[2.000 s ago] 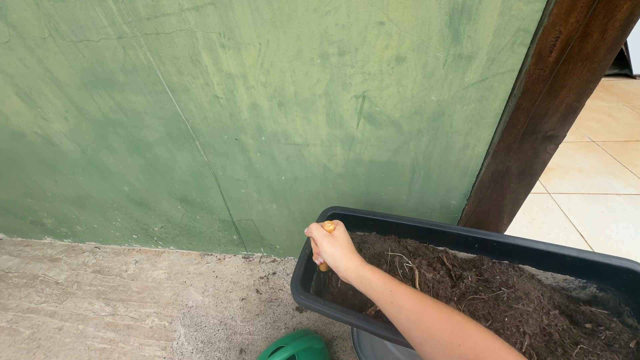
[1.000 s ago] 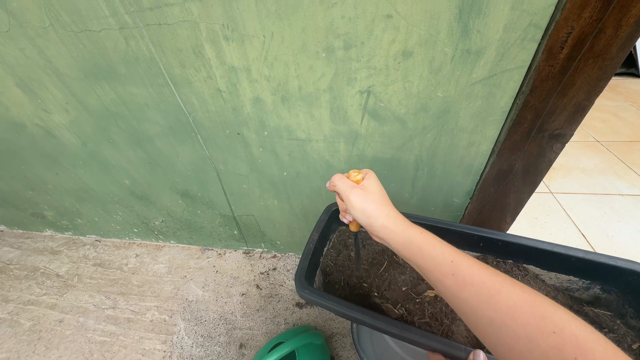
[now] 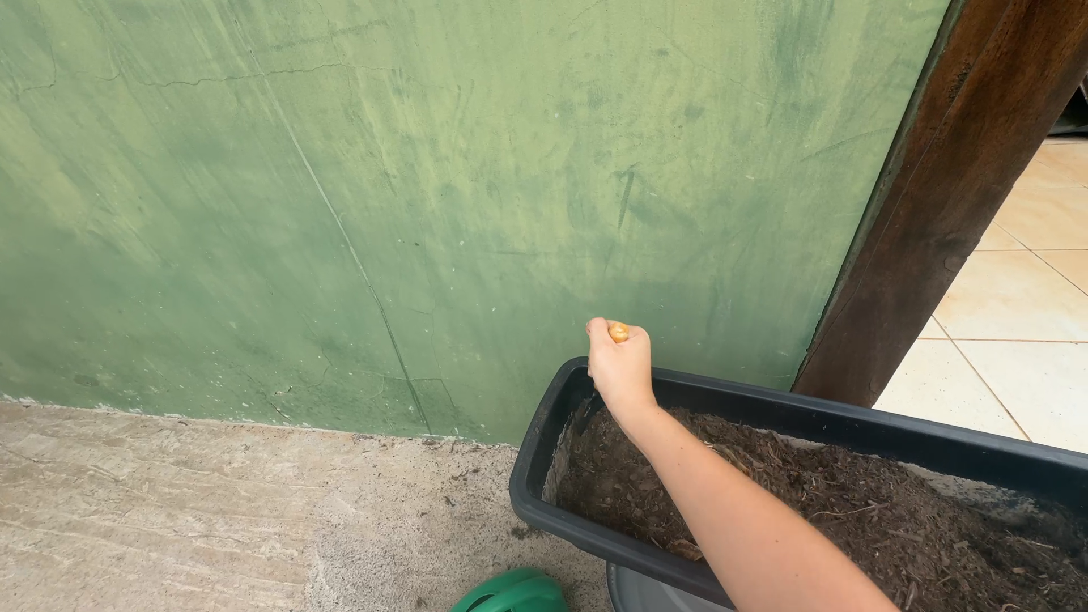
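Observation:
My right hand [image 3: 622,370] is closed around the wooden handle [image 3: 619,332] of a hand tool, whose rounded end shows at the top of my fist. It is above the left end of a long black plastic planter [image 3: 534,501]. A dark part of the tool shows faintly just below the fist, against the planter's inner wall; the rest is hidden. Dark soil [image 3: 858,484] with fibrous bits lies in the planter, heaped toward the middle and right. My forearm crosses over the planter's front rim. My left hand is not in view.
A green painted wall [image 3: 476,212] rises behind the planter. A brown wooden post [image 3: 952,204] stands at the right, with floor tiles [image 3: 1020,297] beyond. A green plastic object [image 3: 514,591] and a grey rounded object [image 3: 654,591] are at the bottom edge, on or near the concrete floor [image 3: 212,510].
My right hand was lower over the planter's left end two seconds ago, then rose and turned with the handle still in it. Fingertips at the planter's front rim a second ago are out of view.

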